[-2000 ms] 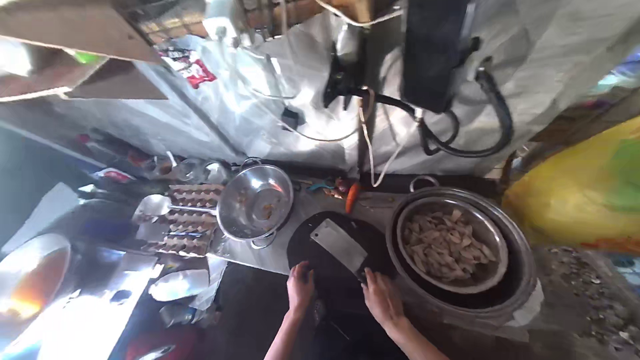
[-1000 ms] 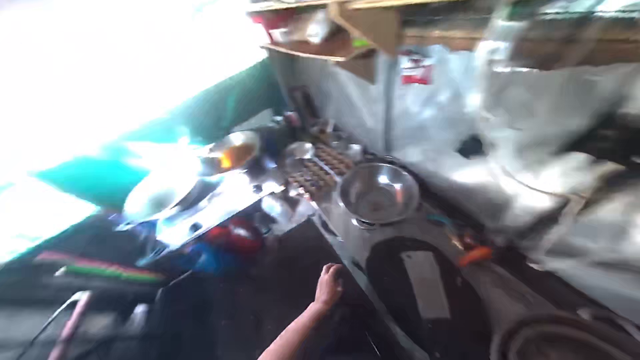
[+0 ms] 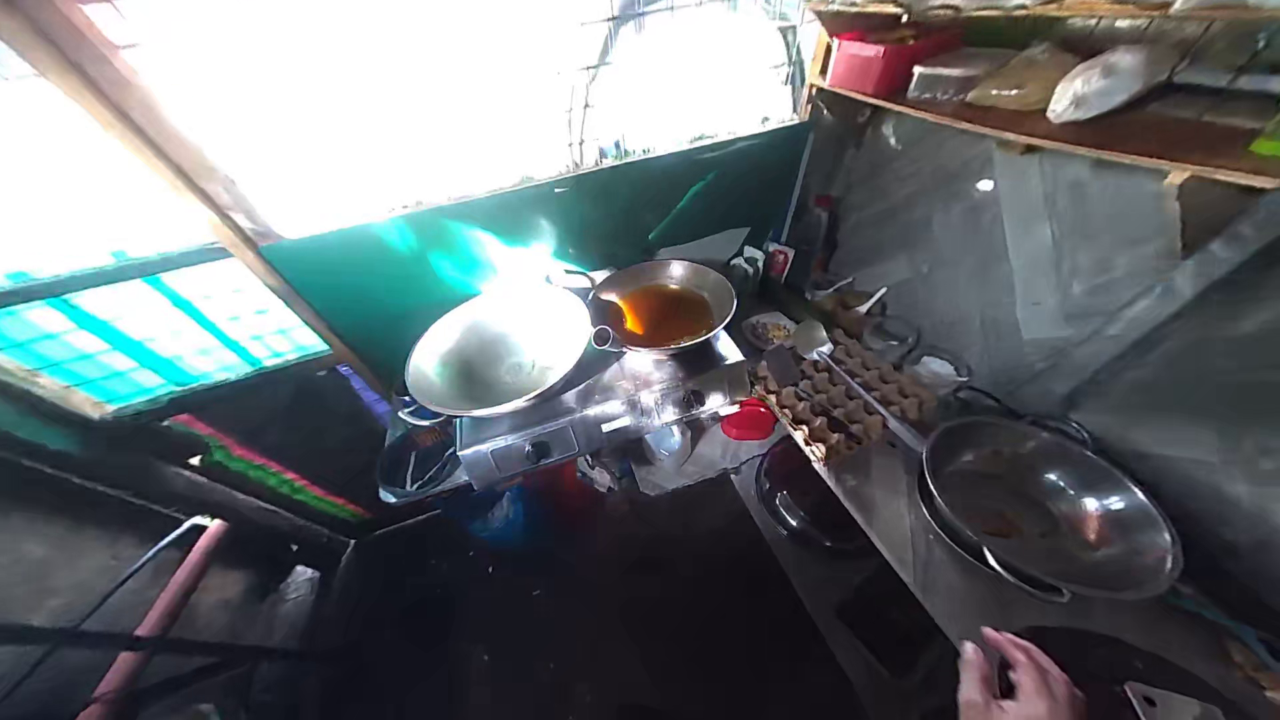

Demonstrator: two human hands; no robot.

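Observation:
At the bottom right edge, my left hand (image 3: 1025,685) is empty, its thumb and fingers apart, over the edge of a round dark board (image 3: 1110,655). Just right of it, part of a metal cleaver blade (image 3: 1165,703) lies on that board, cut off by the frame. My right hand is out of view. Above the hand, a large metal bowl (image 3: 1050,510) holds a little residue. On a two-burner gas stove (image 3: 610,405) stand a pale wok (image 3: 500,355), partly washed out by glare, and a smaller pan (image 3: 665,305) of orange-brown liquid.
Cardboard egg trays (image 3: 850,385) lie between stove and bowl, with a long-handled metal spatula (image 3: 865,390) across them. A red lid (image 3: 748,420) and a dark glossy bowl (image 3: 810,500) sit nearby. A wooden shelf (image 3: 1050,140) holds bags and a red box (image 3: 885,65).
The view has swung far left towards the stove. My right hand, near the cleaver two seconds ago, has left the view. The basin with the bowl of sliced pieces is also out of view.

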